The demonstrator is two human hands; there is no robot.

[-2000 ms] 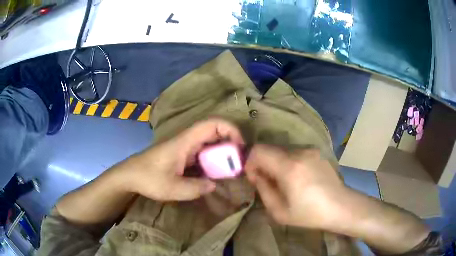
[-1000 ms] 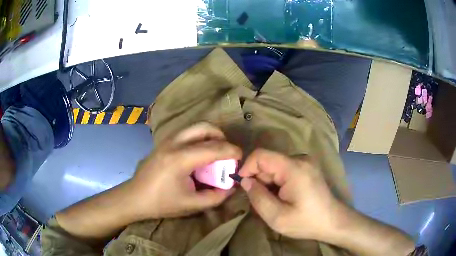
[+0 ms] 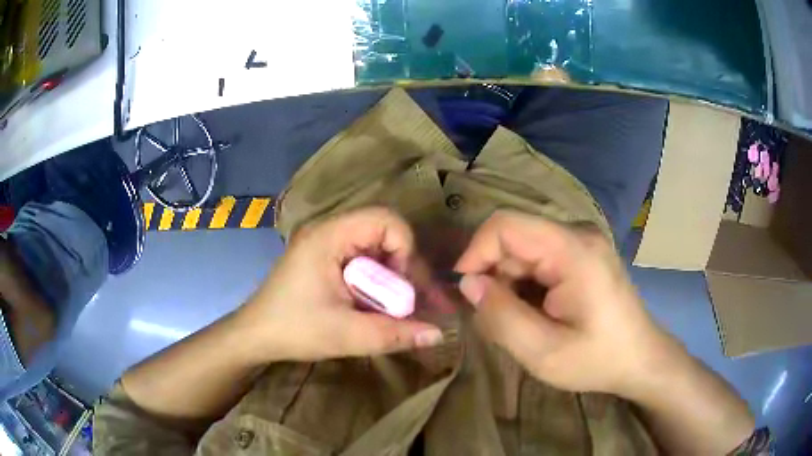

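My left hand (image 3: 334,289) holds the pink watch housing (image 3: 380,287) over my lap, with a rounded side edge turned up. The black slot seen earlier does not show clearly. My right hand (image 3: 543,303) is just to the right, thumb and forefinger pinched on a small black strip (image 3: 451,277), blurred, its tip pointing at the housing but apart from it. Several small black strips (image 3: 255,60) lie loose on the white sheet and green mat of the bench.
The bench edge (image 3: 267,105) runs across the top. A metal box (image 3: 67,36) is at top left. Another person's legs (image 3: 67,236) are at left beside a handwheel-like ring (image 3: 176,165). An open cardboard box (image 3: 690,191) with pink and black pieces is at right.
My left hand has turned the housing from its slotted side to a plain rounded edge. My right hand has drawn the black strip back from the housing, slightly right and up.
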